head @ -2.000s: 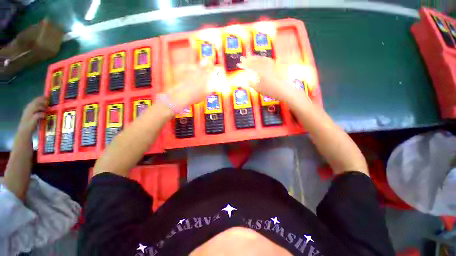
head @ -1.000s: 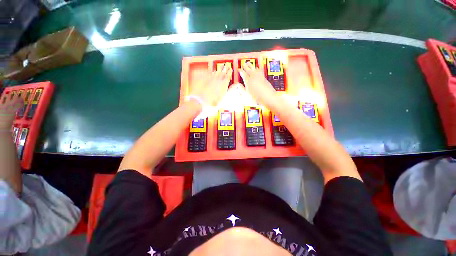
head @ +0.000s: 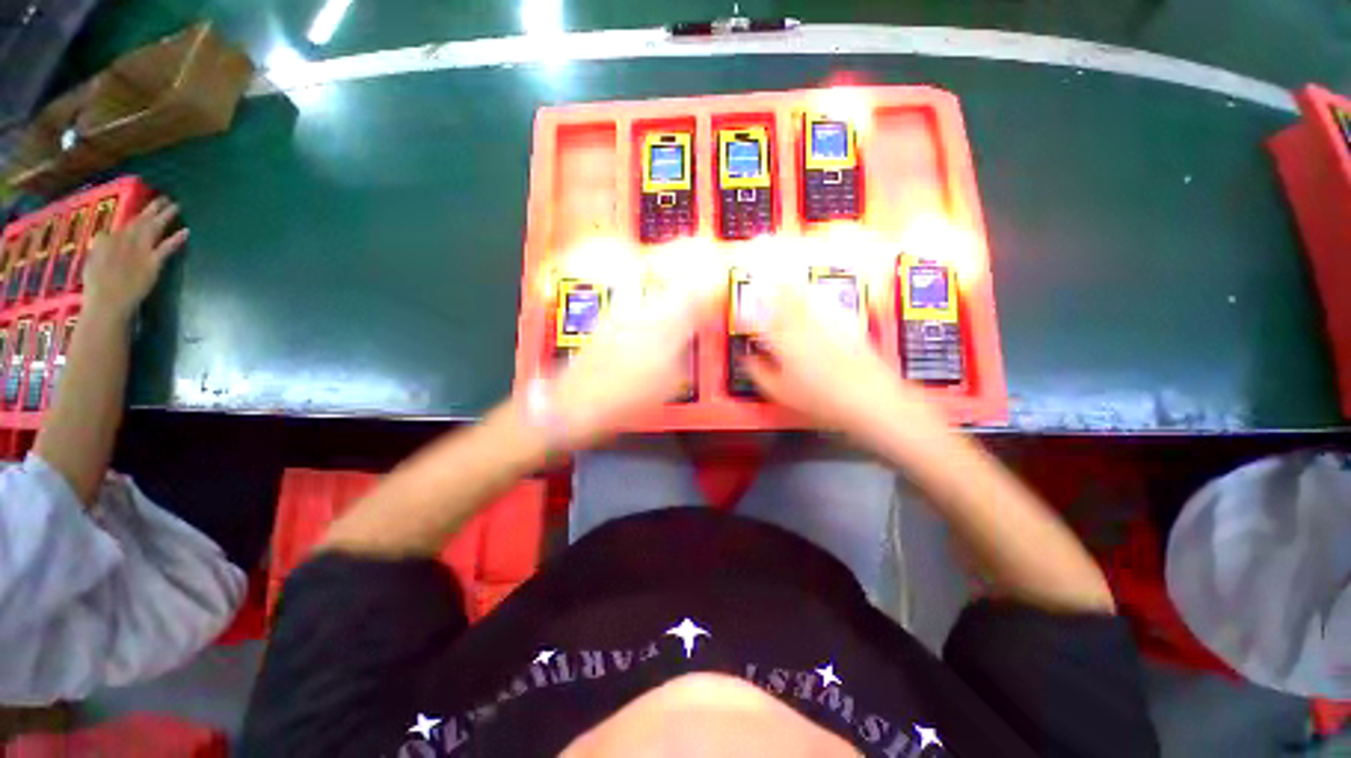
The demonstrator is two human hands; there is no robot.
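A red phone tray (head: 622,110) lies in front of me. Its back row holds three yellow-and-black phones (head: 745,181) with lit bluish screens, between plain red end pockets. Its front row holds phones too, some partly hidden by my hands; the rightmost phone (head: 931,314) shows fully. My left hand (head: 630,356) is over the front row, left of centre. My right hand (head: 815,348) is over the front row's middle phones. Both hands are blurred and glare washes out the fingers, so I cannot tell whether either grips a phone.
A neighbour's hand (head: 131,255) rests at another phone tray (head: 122,193) at the left. A cardboard box (head: 171,96) stands at the back left. A dark pen (head: 734,27) lies by the white line. Another red tray (head: 1311,178) is at the right edge.
Both my hands have moved from the back row to the front row, uncovering the back phones. The left tray, first against mine, is now far left.
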